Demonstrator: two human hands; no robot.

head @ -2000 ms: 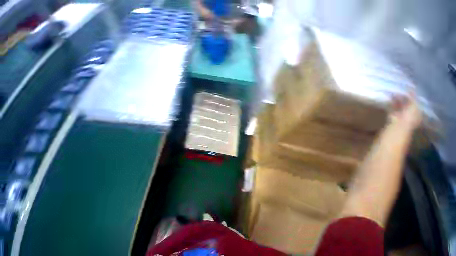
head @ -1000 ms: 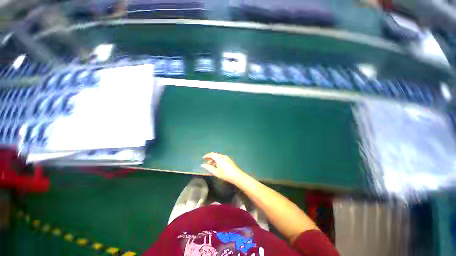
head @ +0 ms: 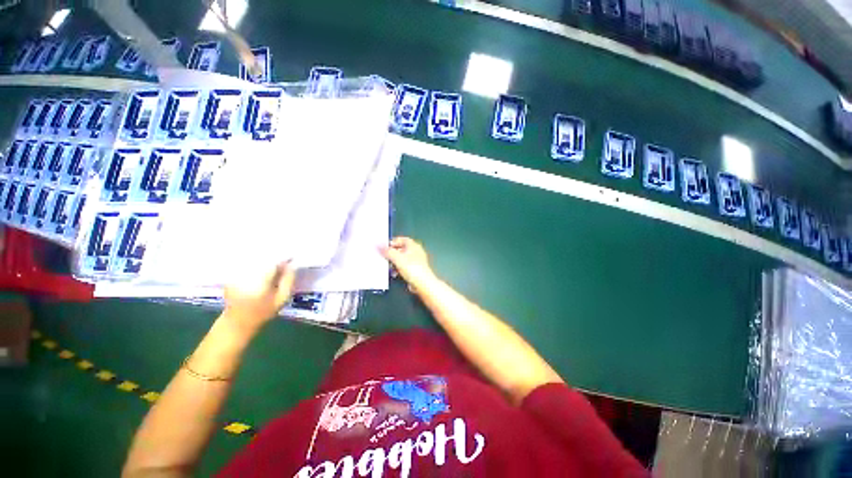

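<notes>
A clear tray (head: 103, 268) with rows of pale blue housings lies on a stack at the left of the bench. A white sheet (head: 280, 187) covers its right part. Another white sheet (head: 371, 233) shows lower down, past the right edge of the upper one. My left hand (head: 256, 297) pinches the front edge of the upper sheet; its fingertips are partly unclear. My right hand (head: 409, 264) has curled fingers at the right edge of the lower sheet; I cannot tell whether it grips it.
Housings (head: 568, 138) sit in a spaced row on the green conveyor (head: 542, 79) behind a pale rail (head: 560, 184). More housings (head: 51, 159) lie in a tray at far left. A glossy wrapped stack (head: 817, 345) is at the right end of the green bench (head: 579, 280).
The view has swung from the cartons to the bench and then towards the left stack. My left hand has come into view at the sheet. My right hand now reaches the sheet's edge.
</notes>
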